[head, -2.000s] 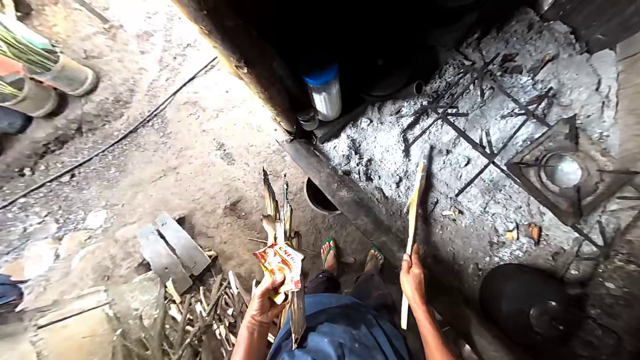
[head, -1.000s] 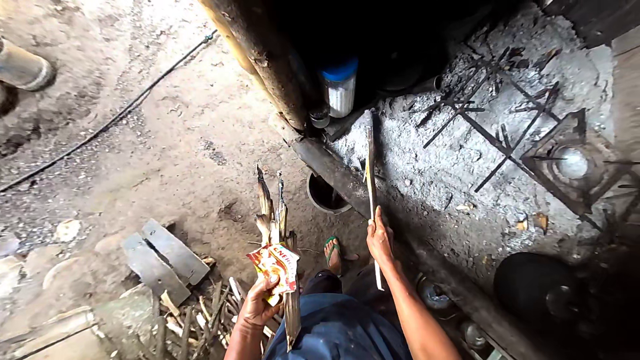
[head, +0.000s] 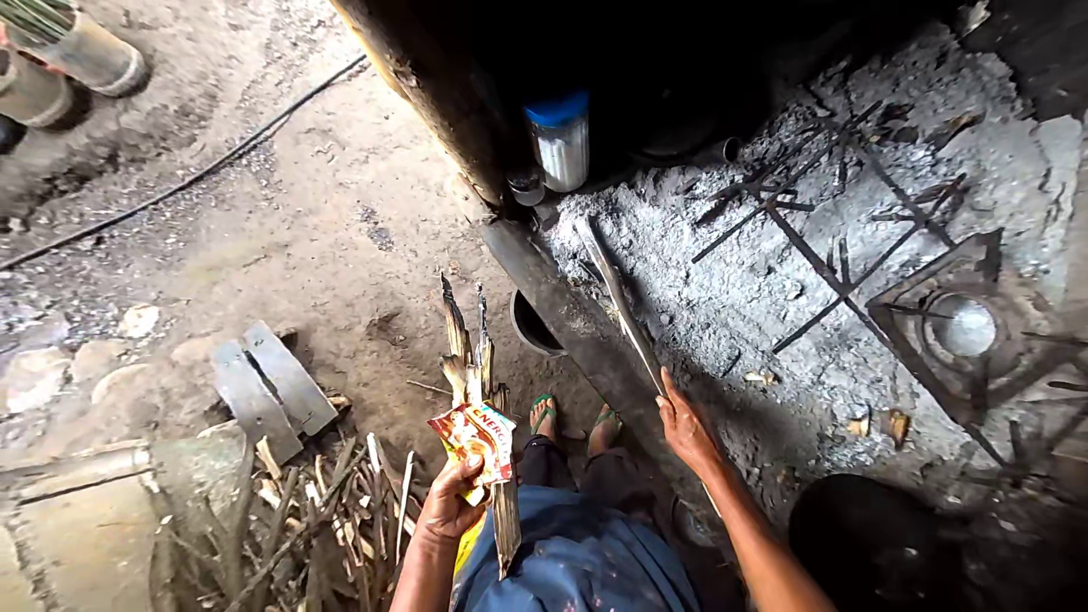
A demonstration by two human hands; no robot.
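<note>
My left hand [head: 455,497] grips a bundle of split firewood sticks [head: 463,357] with charred tips, together with a crumpled red, white and yellow plastic packet [head: 480,442] that bears writing. The sticks point away from me over the dirt floor. My right hand [head: 684,425] is closed around a long flat strip of wood [head: 619,297]. Its far end lies over the grey ash [head: 671,246] of the hearth, near the hearth's edge beam [head: 561,314]. The strip's near end is partly hidden behind my right forearm.
Metal grates [head: 837,285] and a square burner frame [head: 969,331] lie on the ash. A blue-lidded container [head: 561,144] stands beside a wooden post [head: 433,93]. A dark round pot [head: 875,544] is at lower right. A firewood pile [head: 314,527], metal plates [head: 276,387] and a bowl [head: 534,323] are on the floor.
The wood strip in my right hand has swung its far end to the left, and it now slants over the ash by the hearth's edge. My left hand still holds the sticks and packet.
</note>
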